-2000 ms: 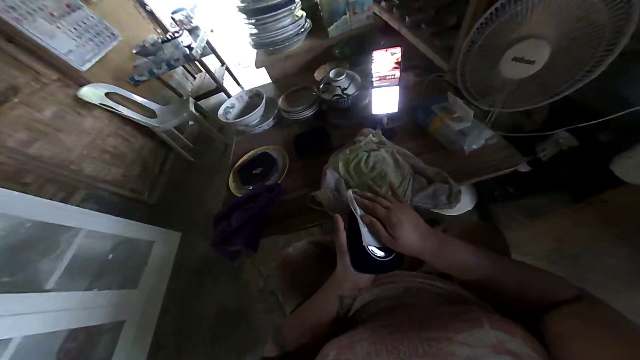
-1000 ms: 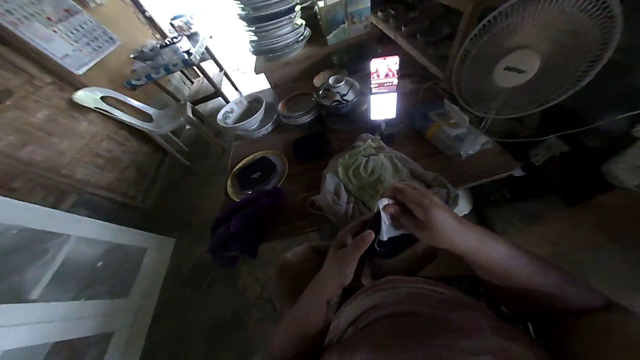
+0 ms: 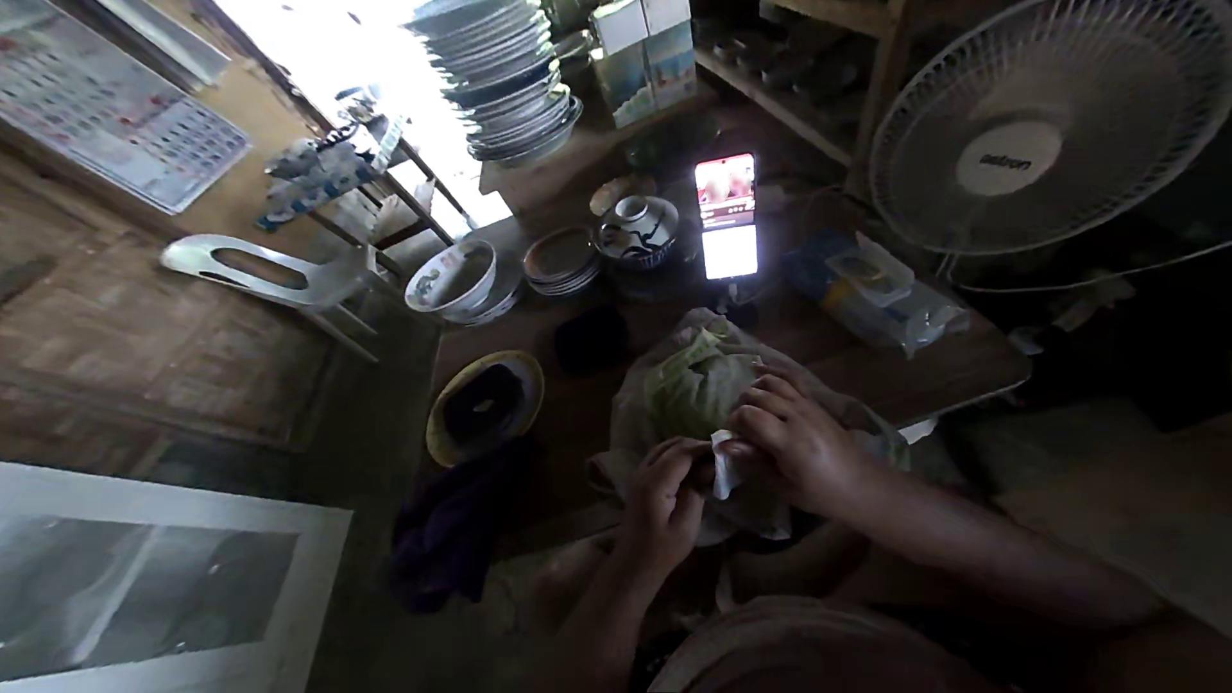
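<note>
A green leafy vegetable, seemingly a cabbage point(image 3: 695, 390), lies in an open clear plastic bag point(image 3: 630, 423) at the table's front edge. Just in front of it my left hand point(image 3: 664, 491) has its fingers bent, close to a small white piece of paper or cloth point(image 3: 725, 466); whether it holds anything is hidden. My right hand point(image 3: 784, 433) pinches that white piece and lies against the bag. A dark flat thing point(image 3: 484, 404) rests on a yellow-rimmed plate point(image 3: 442, 445) at the left, beside a purple cloth point(image 3: 452, 529). A lit phone point(image 3: 729, 217) stands upright behind the bag.
Bowls point(image 3: 452, 279), stacked small plates point(image 3: 561, 260) and a lidded bowl point(image 3: 639, 231) stand at the back left. A tall plate stack point(image 3: 510, 77) rises behind. On the right are plastic packs point(image 3: 890, 294) and an electric fan point(image 3: 1011, 159). A white plastic chair point(image 3: 279, 274) stands left.
Both hands have moved forward from my lap to the plastic bag. The dark object with a bright spot, held in my left hand two seconds ago, no longer shows there.
</note>
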